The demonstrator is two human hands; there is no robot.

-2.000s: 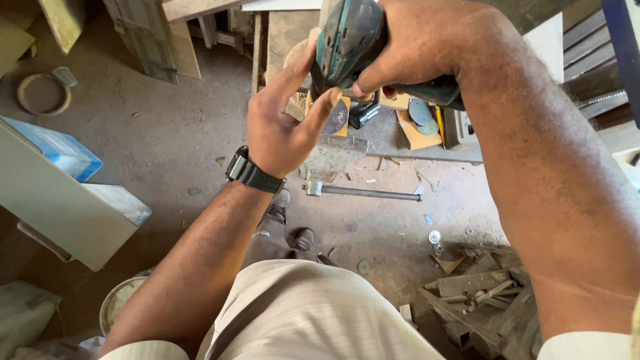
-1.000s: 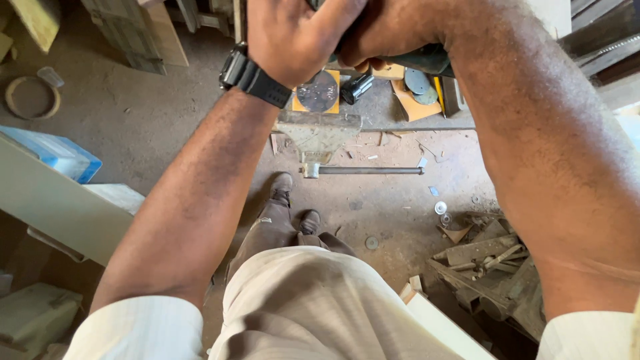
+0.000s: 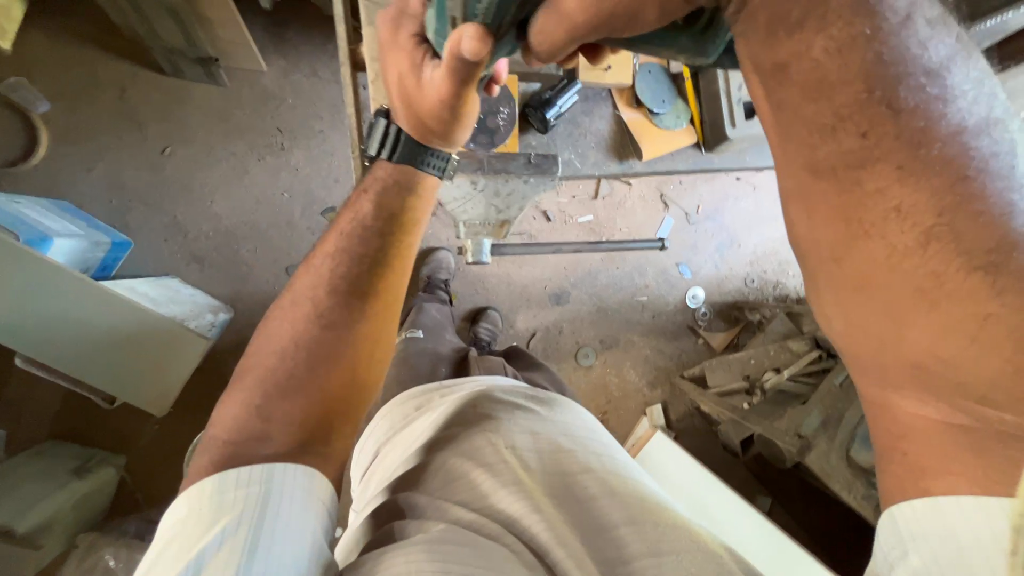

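Note:
A dark green power tool (image 3: 672,38) crosses the top edge of the head view, partly cut off by the frame. My left hand (image 3: 440,80), with a black watch on its wrist, rests against the tool's left end with the thumb raised. My right hand (image 3: 608,28) is closed around the tool's body. Below them on the workbench lie a dark round disc (image 3: 492,120) on an orange square, a black cylindrical fitting (image 3: 552,106), grey sanding discs (image 3: 658,88) on orange sandpaper (image 3: 652,132) and a yellow pencil (image 3: 692,104).
A vise (image 3: 496,204) with a long steel handle (image 3: 576,247) juts from the bench edge (image 3: 672,171). Scrap wood (image 3: 768,376) is heaped at lower right beside a white board (image 3: 720,496). At left stand a pale panel (image 3: 96,320) and a blue-and-white box (image 3: 64,232).
Two seconds ago my left hand had its fingers spread by the tool's front; one second ago both hands were higher in view. Now the hands and tool show lower than one second ago.

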